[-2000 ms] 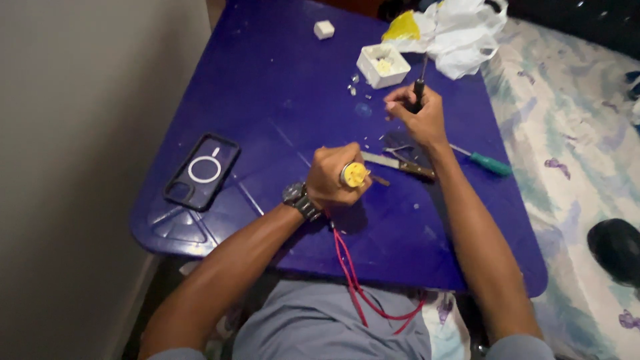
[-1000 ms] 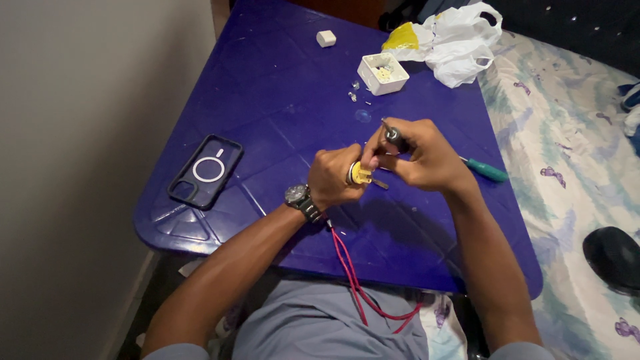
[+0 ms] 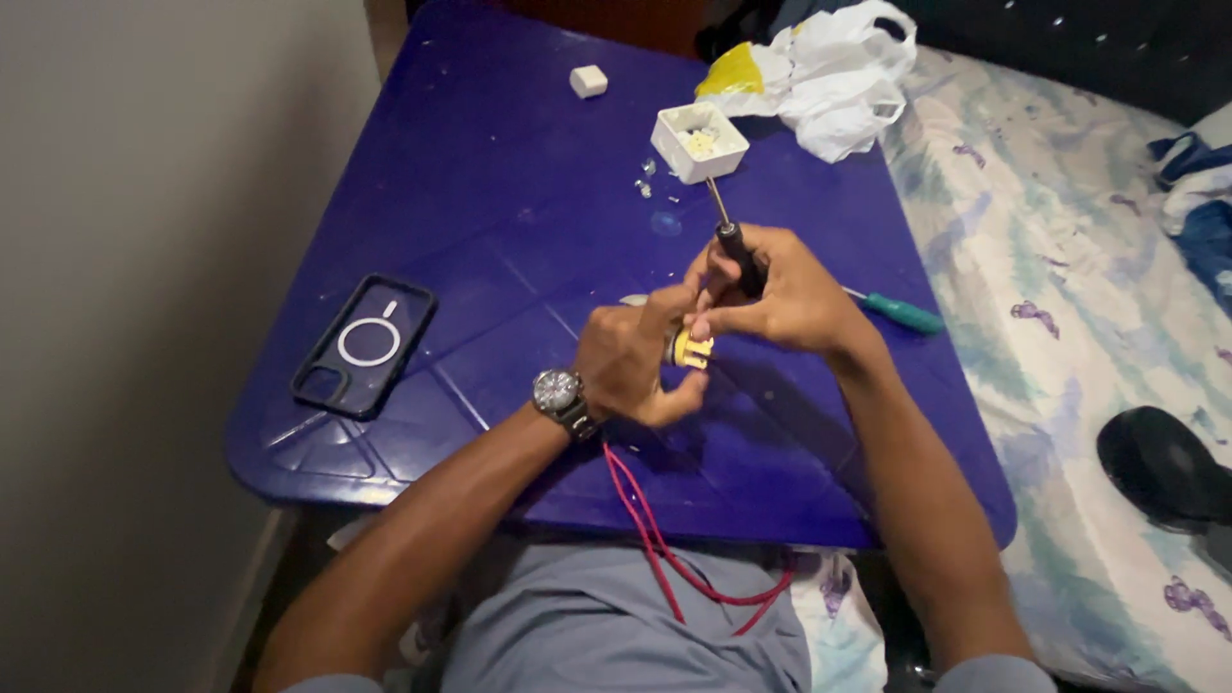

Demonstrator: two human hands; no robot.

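Observation:
My left hand (image 3: 635,361), with a wristwatch (image 3: 558,390) on its wrist, holds a small yellow part with a dark rim (image 3: 693,349) above the blue plastic table. The fingertips of my right hand (image 3: 784,289) meet the yellow part; the same hand holds a black-handled screwdriver (image 3: 737,252) with its shaft pointing away from me. Red cords (image 3: 640,515) hang from below my left hand over the table's front edge. A green-handled screwdriver (image 3: 900,313) lies right of my right hand. Part of a metal blade (image 3: 633,300) shows behind my left hand.
A phone case (image 3: 366,346) lies at the left of the table (image 3: 462,202). Toward the far side are a white block (image 3: 588,82), an open white box (image 3: 727,154) with small parts in it, tiny clear pieces (image 3: 645,178) and a plastic bag (image 3: 837,77). Patterned bedding (image 3: 1020,241) borders the right.
My right hand has come from the right side of the table to the yellow part in my left hand. Its screwdriver has swung to point away from me since one second ago.

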